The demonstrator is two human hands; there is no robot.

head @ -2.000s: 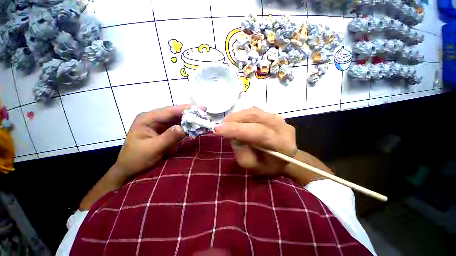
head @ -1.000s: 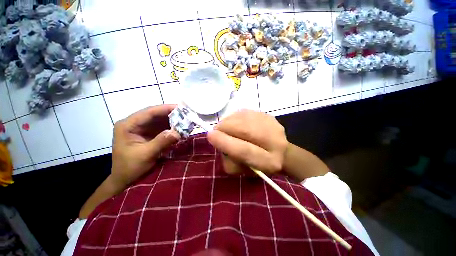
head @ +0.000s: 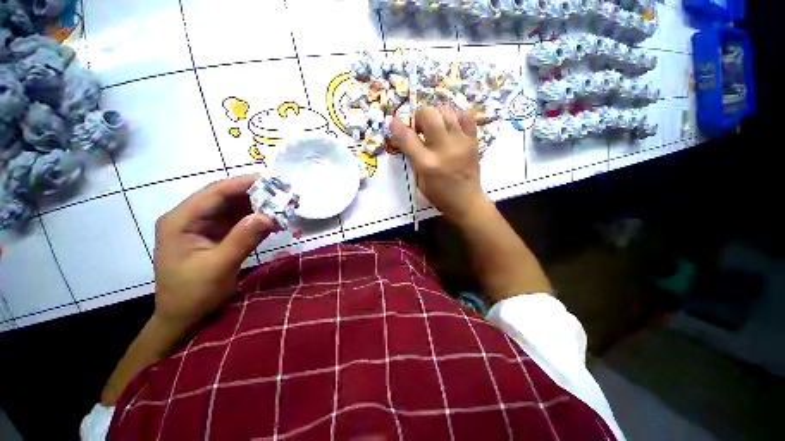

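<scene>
My left hand (head: 202, 250) pinches a grey-white ruffled ornament body (head: 274, 202) between thumb and fingertips, at the near left side of the white glue dish (head: 317, 177). The dish stands near the table edge with whitish contents. My right hand (head: 443, 159) is over the near part of the heap of small pale pieces (head: 465, 82), fingertips down among them. A thin pale stick (head: 414, 76) runs upright in line with this hand and seems held in it. The fingers and palm hide whether a piece is gripped.
A heap of grey ornament bodies (head: 47, 121) lies at the left. Rows of set-out ornaments (head: 594, 89) lie right of the small pieces, with another long row at the back. A blue plastic tray (head: 723, 82) is at the far right. The table's near edge runs just before my apron.
My right hand has moved from the ornament body up and right to the small pieces, its stick now upright. My left hand still holds the body. The view has shifted right.
</scene>
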